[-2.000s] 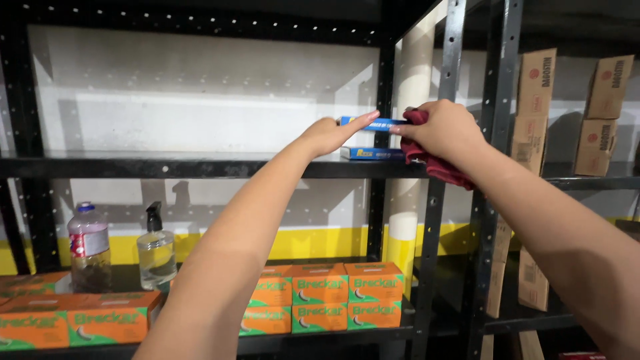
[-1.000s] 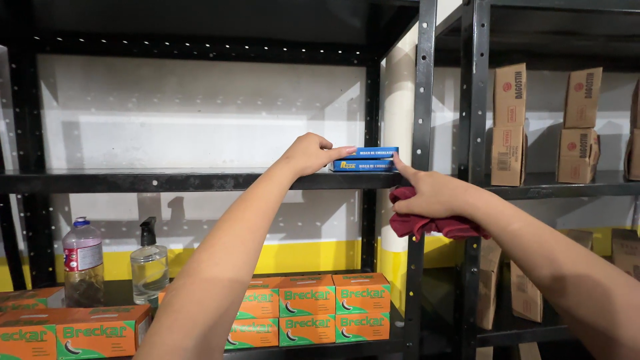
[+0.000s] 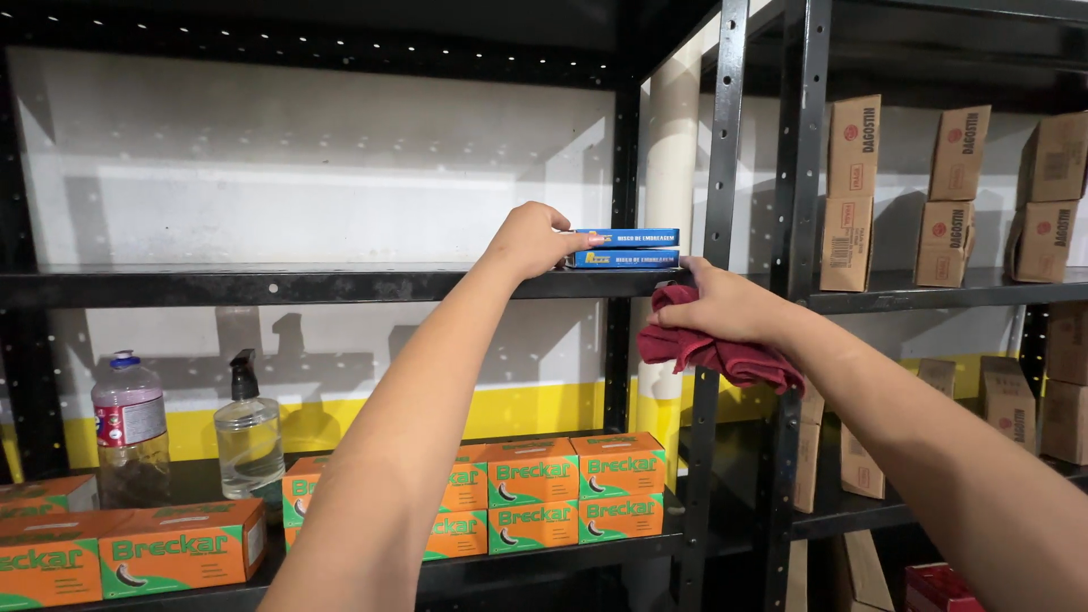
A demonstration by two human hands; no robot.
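Observation:
Two flat blue clutch-disc boxes lie stacked on the black metal shelf [image 3: 357,286], the upper box [image 3: 637,238] on the lower box [image 3: 633,258]. My left hand [image 3: 531,242] grips the left end of the upper box, thumb along its front and fingers behind. My right hand [image 3: 722,302] holds a bunched dark red cloth [image 3: 714,344] just below the shelf's edge, by the upright. Its index finger points at the right end of the lower box; whether it touches is hard to tell.
Orange and green boxes [image 3: 533,472], a plastic bottle [image 3: 127,425] and a clear spray bottle [image 3: 248,438] stand on the shelf below. Cardboard boxes [image 3: 852,153] are stacked on the right-hand rack. A perforated black upright [image 3: 722,144] stands close to my right hand.
The upper blue box, raised at its left end above the lower one two seconds ago, now rests on it. My right hand has moved down from the boxes with the cloth.

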